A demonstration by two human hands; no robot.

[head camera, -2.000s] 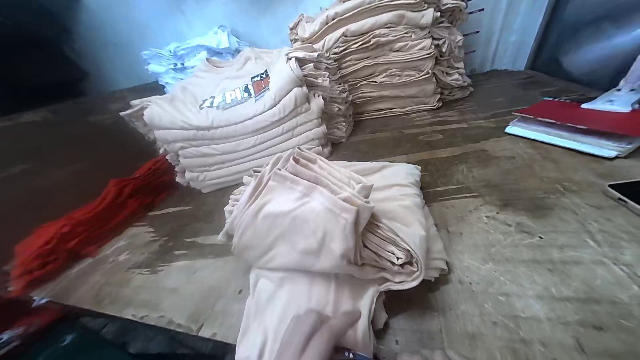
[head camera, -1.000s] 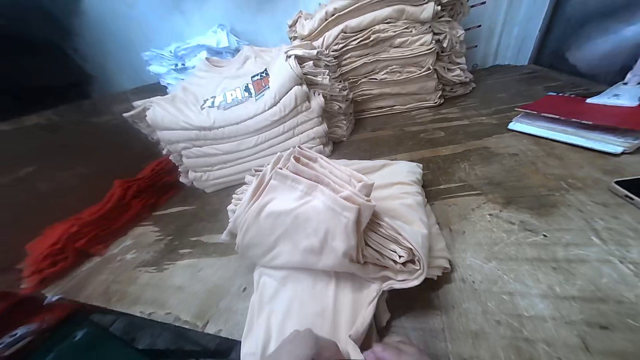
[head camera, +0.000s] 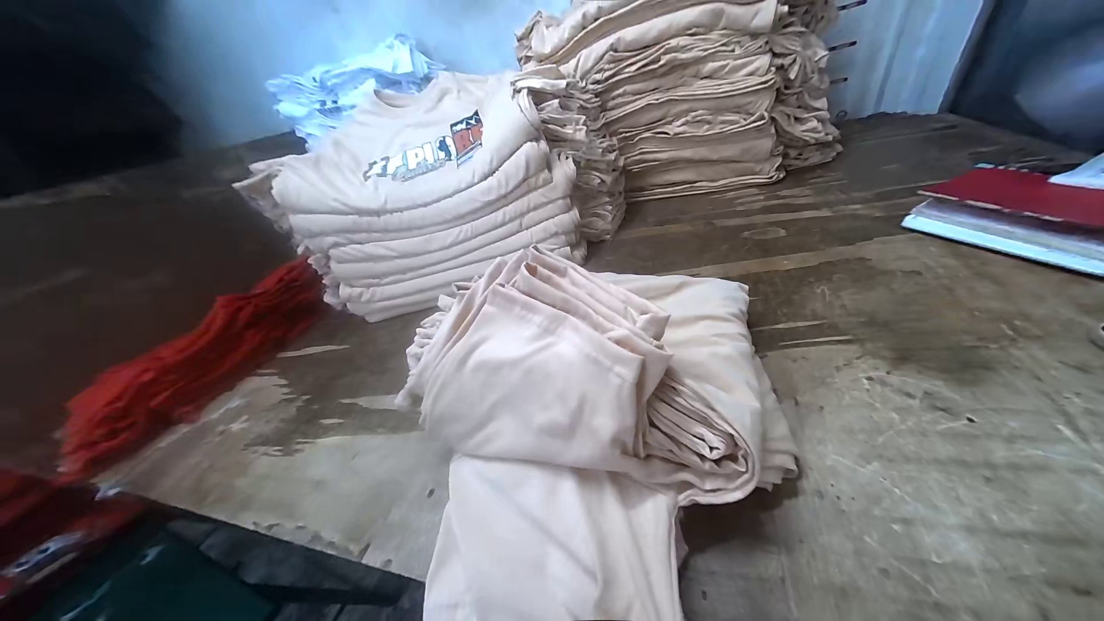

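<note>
Neither my left hand nor my right hand shows in the head view now. A bundle of folded pale peach fabric (head camera: 535,379) lies in the middle of the wooden table, its layers folded over one another. From it a flat length of the same cloth (head camera: 552,535) runs down past the lower edge of the view. Behind the bundle is a stack of peach T-shirts (head camera: 431,190), the top one with a printed front. To the right of that stack rises a taller pile of folded beige fabric (head camera: 690,103).
Red fabric (head camera: 190,362) lies along the table's left side. White-blue cloth (head camera: 354,82) sits behind the T-shirts. A red folder (head camera: 1009,194) rests on papers at the far right of the wooden table (head camera: 931,414). Dark green material (head camera: 155,578) is below the table's edge.
My hands, seen on the lower part of the cloth at the bottom of the earlier frames, have gone out of view. The phone at the right edge is largely out of view.
</note>
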